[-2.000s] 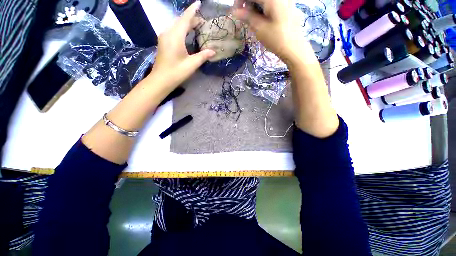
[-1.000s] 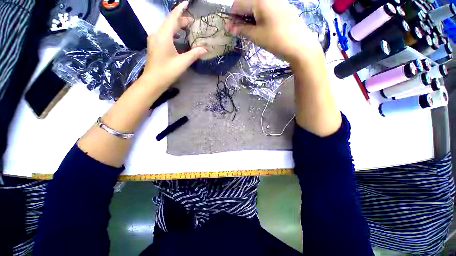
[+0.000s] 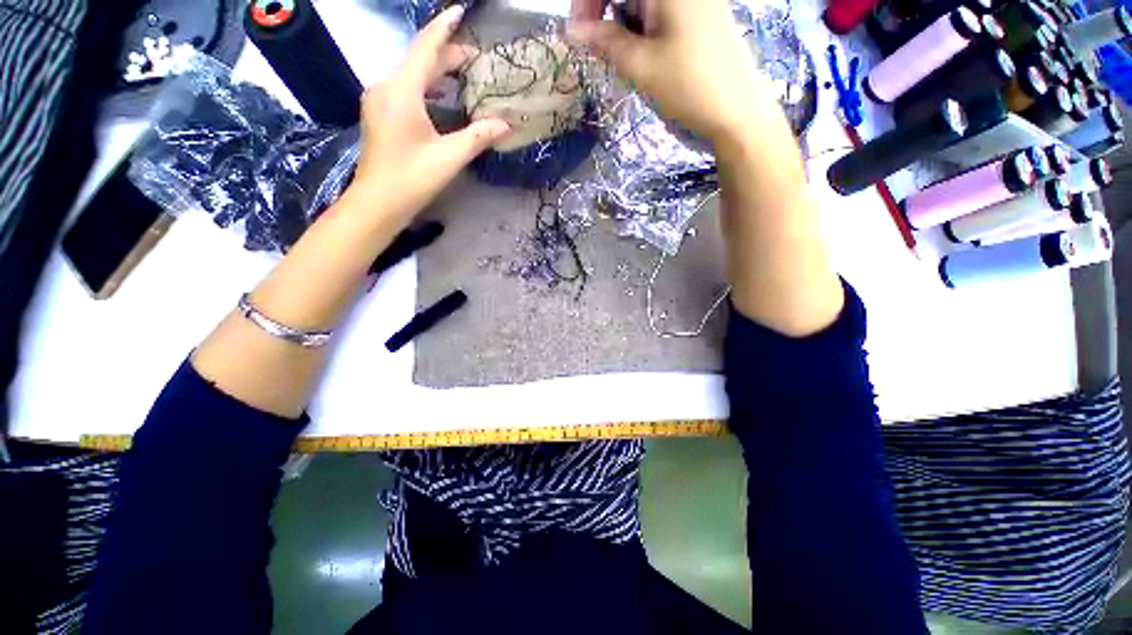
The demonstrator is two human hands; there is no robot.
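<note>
A beige pincushion (image 3: 524, 93) with a dark rim and loose dark threads over it sits on the grey-brown mat (image 3: 559, 329) at the top centre. My left hand (image 3: 416, 118) is at its left side, thumb and fingers spread, with nothing seen in it. My right hand (image 3: 652, 56) is above its right side, fingertips pinched near the threads. A dark object shows in the right palm, partly hidden by the fingers; it may be snips. Whether a needle is in the fingertips cannot be seen. A striped garment (image 3: 534, 490) lies bunched on the lap.
Thread cones (image 3: 1003, 258) stand or lie at the right. A black cone (image 3: 304, 62), a plastic bag (image 3: 267, 168) and a smartphone (image 3: 118, 233) are at the left. A yellow tape measure (image 3: 497, 435) runs along the front edge. Striped cloth (image 3: 1018, 509) hangs at the right.
The view has shifted slightly, with the pincushion lower left in the picture. My right hand moved down and left to the pincushion's threads, then slightly up and away. My left hand stays beside it.
</note>
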